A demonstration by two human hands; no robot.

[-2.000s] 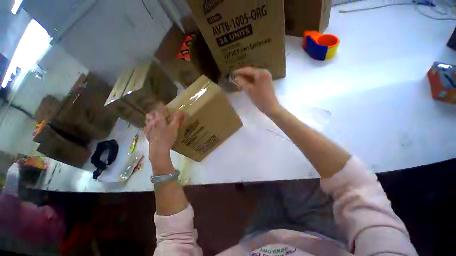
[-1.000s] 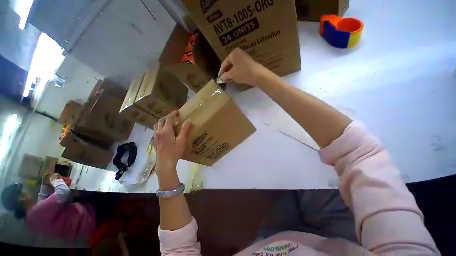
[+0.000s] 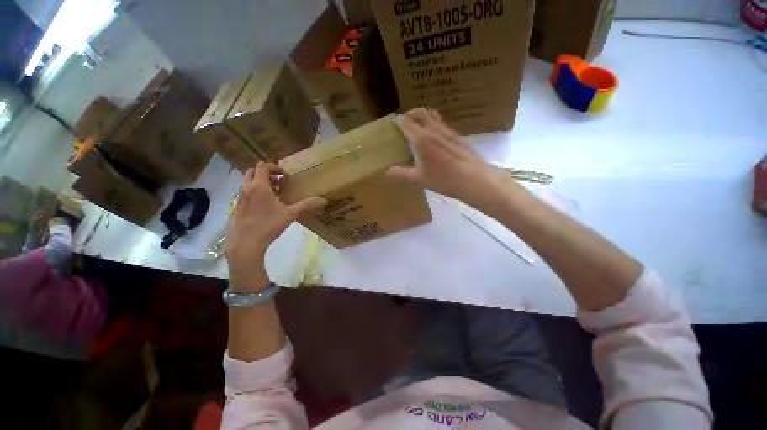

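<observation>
A small brown inner carton [image 3: 366, 210] stands on the white table in front of me, printed side towards me, with a shiny tape line along its top. My left hand [image 3: 267, 214] grips its left end, thumb on the printed side. My right hand [image 3: 437, 155] grips its right end, fingers at the top corner. A thin yellowish and silvery item, maybe a cutter, lies on the table [image 3: 673, 243] just beyond my right forearm [image 3: 528, 175].
The master carton [image 3: 458, 71] stands behind the inner carton. More brown cartons [image 3: 282, 113] stand at the left. A coloured tape ring [image 3: 584, 86] lies at the back right, a black band [image 3: 184, 216] at the left. A person in pink [image 3: 50, 281] is at the far left.
My right hand has moved from the tape at the carton's far top corner to grip its right end. The cutter-like item now shows on the table. The carton has turned slightly.
</observation>
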